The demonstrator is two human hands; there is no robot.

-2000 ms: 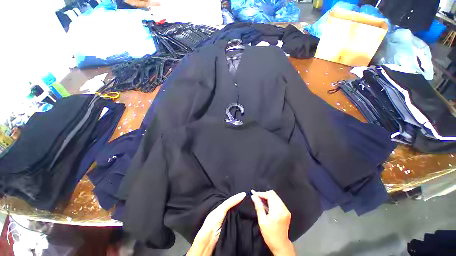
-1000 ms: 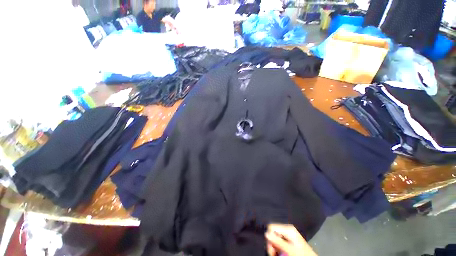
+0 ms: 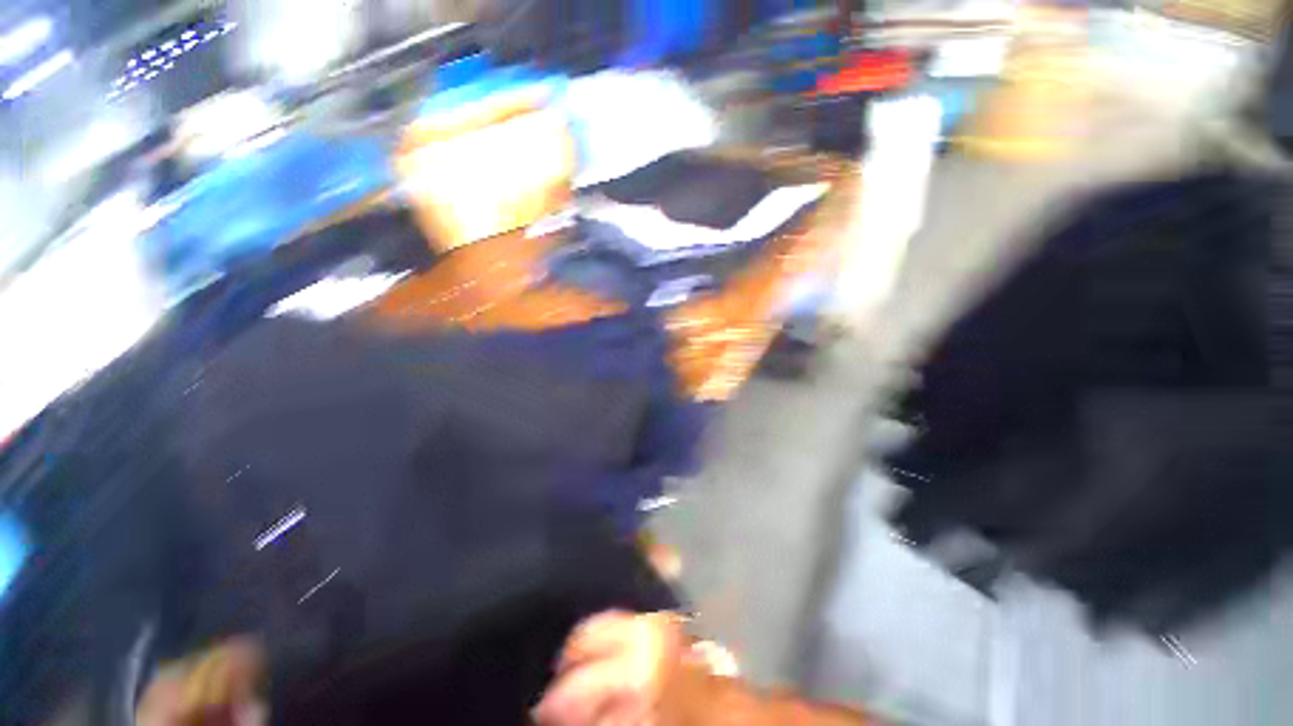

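Note:
The view is strongly blurred. A black jacket (image 3: 426,468) lies on the table and hangs over its near edge. A small shiny streak, likely a hanger's hook (image 3: 281,528), shows on it at the left. My right hand (image 3: 617,669) is at the jacket's lower right edge with curled fingers; whether it grips the cloth is not clear. My left hand (image 3: 210,688) is at the bottom left against the dark cloth, blurred and partly cut off.
A big heap of black cloth (image 3: 1120,411) stands at the right, beyond a grey floor strip (image 3: 773,496). On the brown table (image 3: 489,284) are a cardboard box (image 3: 489,170), dark garments with a white stripe (image 3: 709,220) and blue plastic (image 3: 270,199).
The view has swung to the right, so the table things sit further left and the black heap fills the right side. My left hand has come into view at the bottom left.

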